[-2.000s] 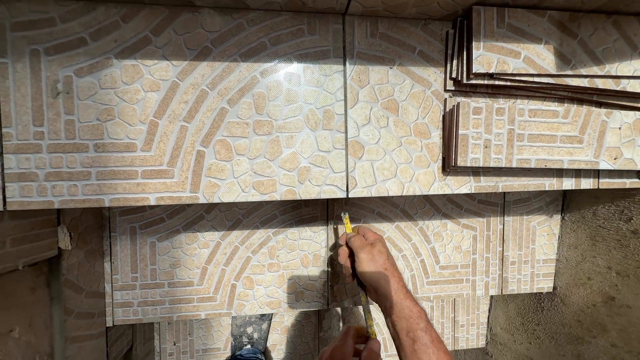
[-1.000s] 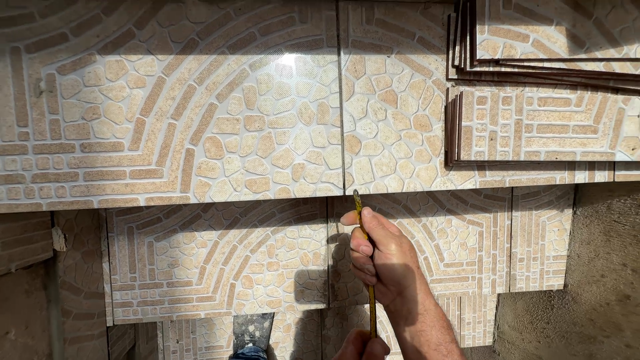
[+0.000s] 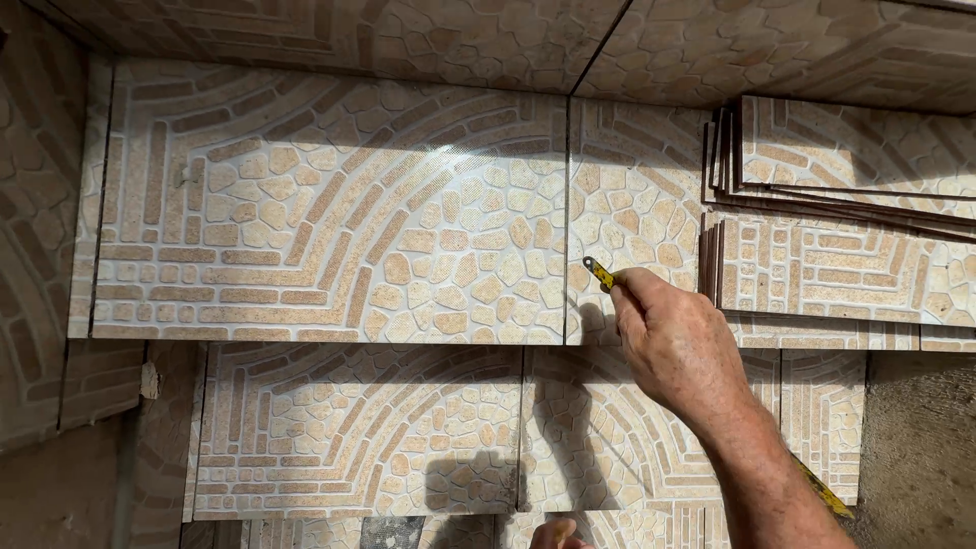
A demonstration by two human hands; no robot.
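Observation:
My right hand is closed around a yellow folding rule or tape, whose metal-tipped end sticks out over the upper stair tread, just right of a tile joint. Another yellow length shows beyond my forearm, partly hidden by it. Only the fingertips of my left hand show at the bottom edge; whether they hold anything is hidden. Beneath my right hand lies the patterned ceramic tile of the upper tread. The lower tread's tile lies below it.
Two stacks of cut tile strips, an upper stack and a lower one, lie on the right of the upper tread. A tiled riser stands behind. Rough concrete borders the lower tread at right, and a dark tiled wall stands at left.
My right hand has moved up and right, from near the upper tread's front edge to over its tiles, still holding the yellow tool. The view has shifted, showing more of the riser.

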